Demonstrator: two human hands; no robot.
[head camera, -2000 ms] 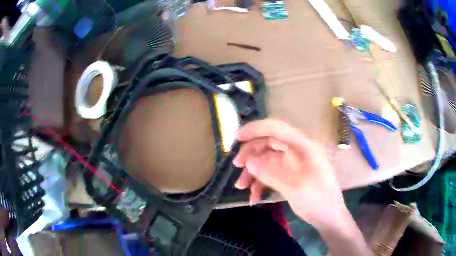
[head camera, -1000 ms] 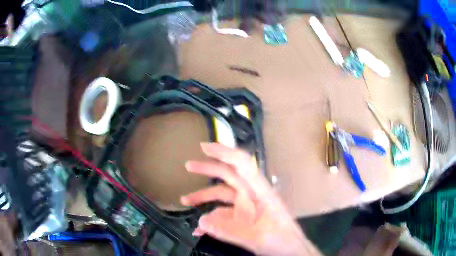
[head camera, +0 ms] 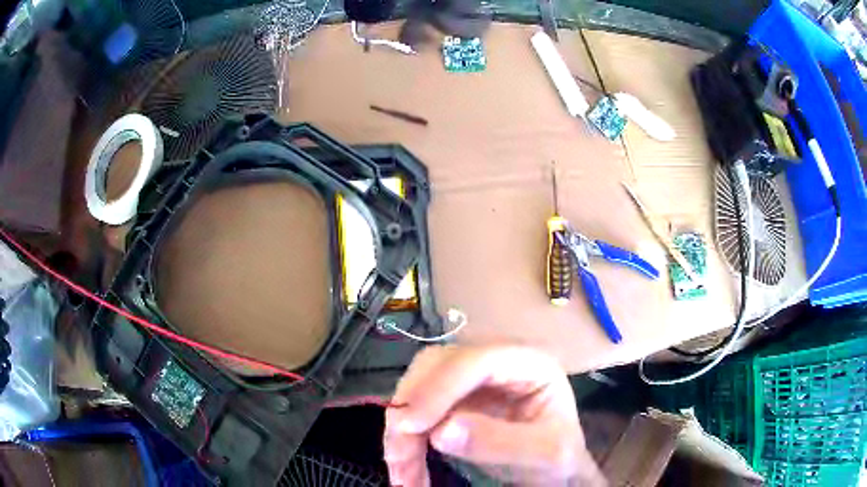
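Note:
The dark grey fan base frame (head camera: 371,335) lies tilted at the front left bench edge, with a large round opening. A silvery-white battery pack with yellow edges (head camera: 357,249) sits beside the opening, and a green circuit board (head camera: 178,392) in its lower left part. A short white lead (head camera: 418,336) leaves its right side. A red lead wire (head camera: 143,321) crosses the frame from the left edge. My right hand (head camera: 433,423) is at the bottom, right of the frame, fingers bent; thin red wire reaches its fingers, but the grip is unclear. My left hand is not in view.
A masking tape roll (head camera: 124,169) and a grille (head camera: 211,95) lie left. A screwdriver (head camera: 558,266) touches or nearly touches blue-handled side cutters (head camera: 591,276). Loose boards (head camera: 688,266) lie right and behind. A white cable (head camera: 699,374) loops over the right edge, near a green crate (head camera: 808,409).
My right hand has moved back from over the frame and battery pack to the bench's front edge, its fingers now more bent. The view has shifted, with the bench items appearing further left.

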